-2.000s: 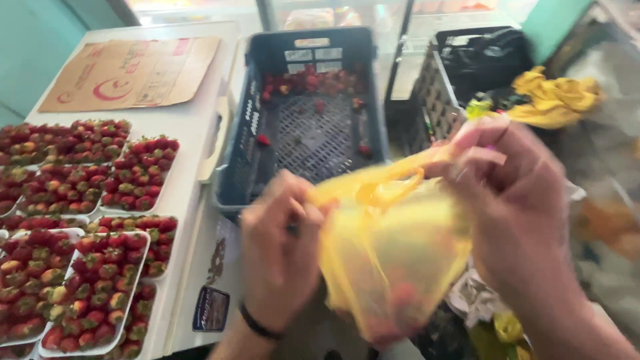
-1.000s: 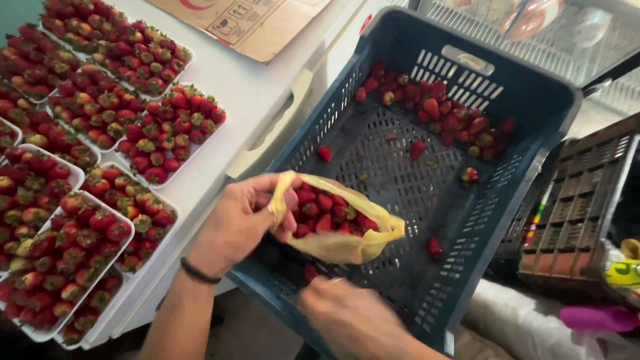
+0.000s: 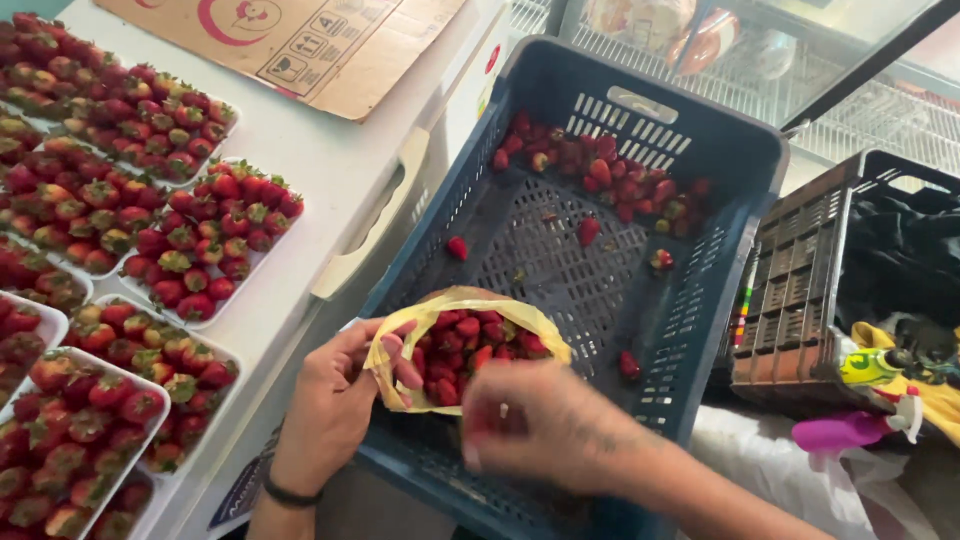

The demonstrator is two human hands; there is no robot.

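Observation:
My left hand [image 3: 337, 397], with a dark band on the wrist, pinches the rim of a yellow plastic bag [image 3: 517, 307] at its left side. The bag's mouth is spread wide and many strawberries [image 3: 450, 349] show inside. My right hand [image 3: 517, 424], blurred, is over the bag's near right edge; whether it holds anything cannot be told. The bag sits at the near end of a dark blue plastic crate [image 3: 720, 300]. Loose strawberries [image 3: 630, 180] lie heaped along the crate's far wall, and several single ones are scattered on its slotted floor.
On the left, white trays of strawberries [image 3: 217, 240] and a flattened cardboard piece [image 3: 360, 60] lie on a white chest freezer [image 3: 300, 142]. To the right are a second crate [image 3: 795, 285] with black plastic and a purple spray bottle [image 3: 840, 431]. Wire shelving [image 3: 847, 142] stands behind.
Two seconds ago both hands held the yellow bag up in front of the crate; now it is low in the crate's near end with its mouth open. My right hand has moved up to the bag's edge.

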